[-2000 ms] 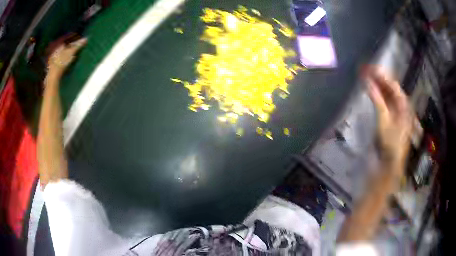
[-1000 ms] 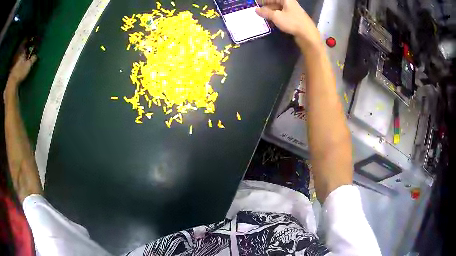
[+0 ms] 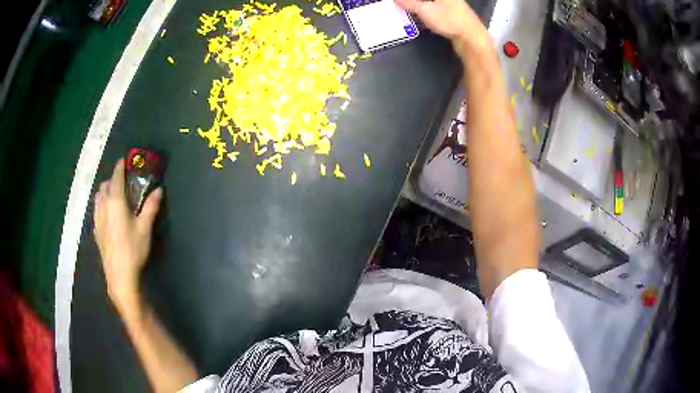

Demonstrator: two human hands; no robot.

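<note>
My left hand (image 3: 123, 230) holds a device unit (image 3: 143, 178) over the left side of the dark bench, between thumb and fingers. The unit has a red end with a round gold part on it and a grey-green lower area. My right hand (image 3: 441, 14) is at the top edge, its fingertips at the upper right part of a lit smartphone (image 3: 381, 27). The hand and phone are partly cut off by the picture's edge. I cannot tell if the fingers touch or grip the phone.
A heap of yellow strips (image 3: 280, 80) lies on the bench (image 3: 307, 230). Another unit (image 3: 106, 11) is on the green conveyor belt (image 3: 46, 153), behind its white edge. At the right stands the press machine (image 3: 445, 180) with a red button (image 3: 510, 49) and a control screen (image 3: 587, 254).
My left hand has come from the belt at the far left to over the bench, now with a unit in it. My right hand has stayed by the phone, whose screen now shows a blue spot.
</note>
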